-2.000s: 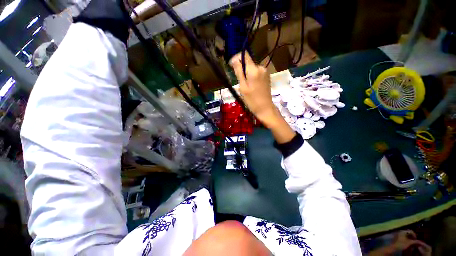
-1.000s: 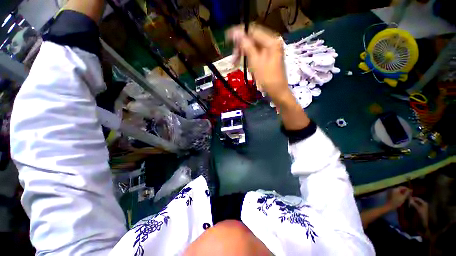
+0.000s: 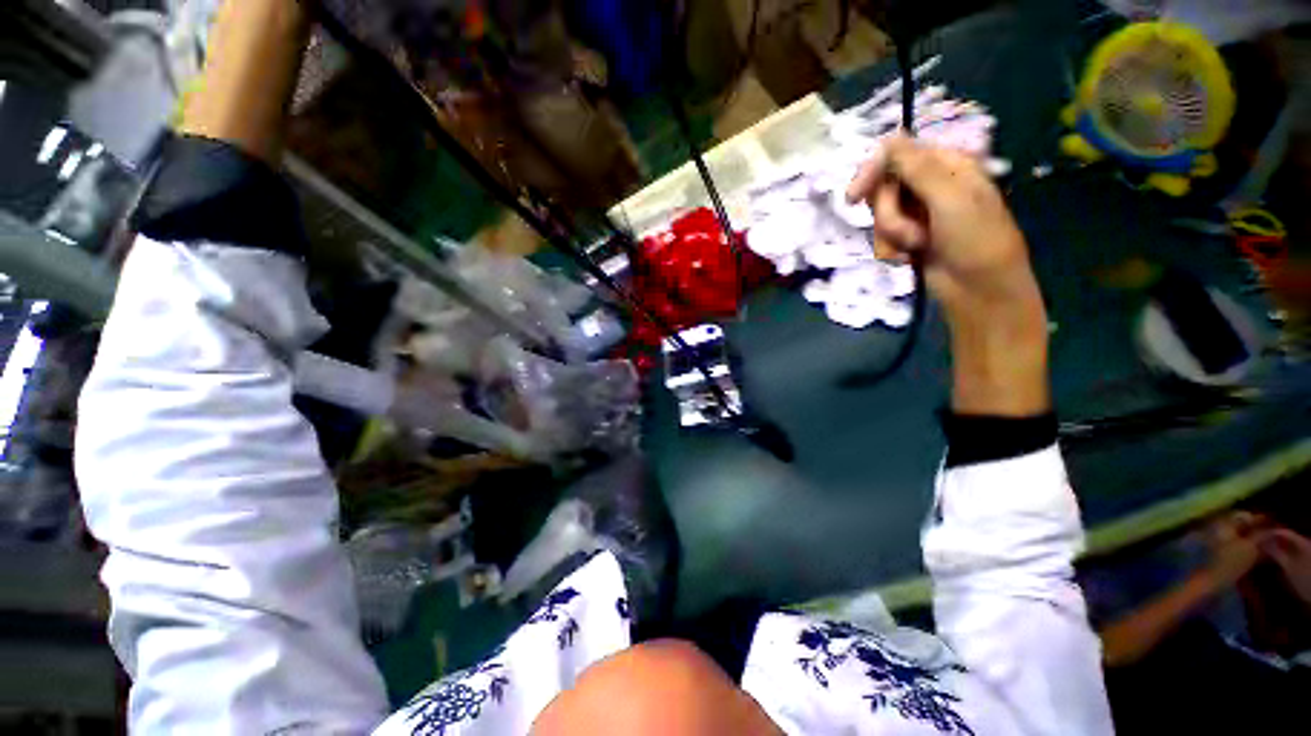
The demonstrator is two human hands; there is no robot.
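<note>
My right hand (image 3: 942,209) is raised over the bench, its fingers closed around a hanging black cable (image 3: 909,86). The cable's lower end curves below the hand over the green top. My left arm reaches up at the left; its hand is cut off by the top edge. A silver-white bench fixture (image 3: 702,381) stands on the bench, with a thin black cable crossing it. Behind it lie a pile of red plastic parts (image 3: 687,270) and a pile of white plastic parts (image 3: 860,292).
A yellow fan (image 3: 1155,104) and a phone on a round stand (image 3: 1205,328) are at the right. Clear plastic bags (image 3: 554,396) and pale metal posts (image 3: 410,245) are at the left. Other overhead cables hang across the view. Another person's hands show at lower right.
My right hand has moved right and is now closed on the cable, over the white parts. My left forearm stays raised. The view has shifted.
</note>
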